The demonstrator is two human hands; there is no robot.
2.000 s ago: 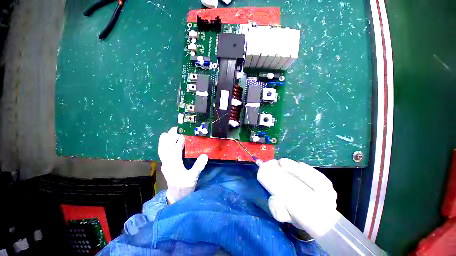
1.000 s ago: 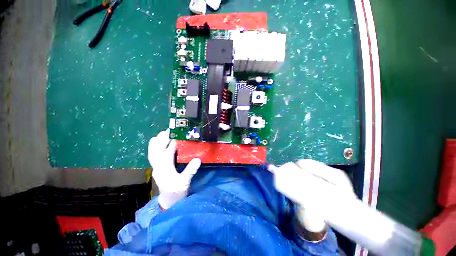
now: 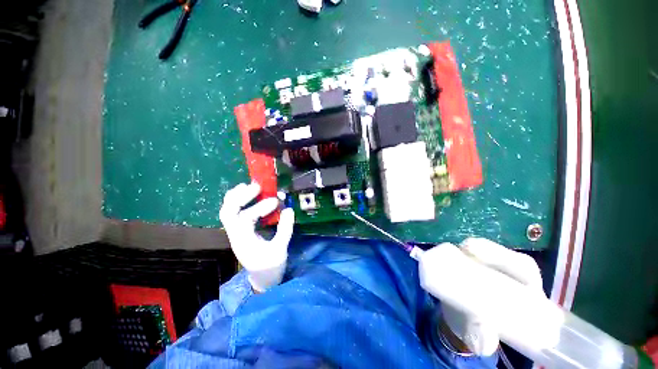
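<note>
The green circuit board (image 3: 363, 169) lies turned sideways on its red foam pad (image 3: 459, 122), with the white block (image 3: 408, 184) at the lower right and the long black transformer (image 3: 317, 133) on the left half. My right hand (image 3: 490, 288), gloved, is closed around the glue dispenser (image 3: 588, 344). Its thin needle (image 3: 382, 232) points up and left, the tip at the board's near edge below the screw terminals (image 3: 341, 197). My left hand (image 3: 256, 234), gloved, is at the near left corner of the board and pad, fingers apart; whether it touches them is unclear.
Side cutters (image 3: 175, 27) lie at the back left of the green bench (image 3: 173, 144). A white crumpled thing (image 3: 310, 6) is at the top edge. The conveyor's white-and-red edging (image 3: 575, 144) runs along the right. Another board (image 3: 141, 328) on red foam is at lower left.
The board and its pad have turned about a quarter turn clockwise. My right hand has brought the needle back to the board's near edge. My left hand stays near the near left corner.
</note>
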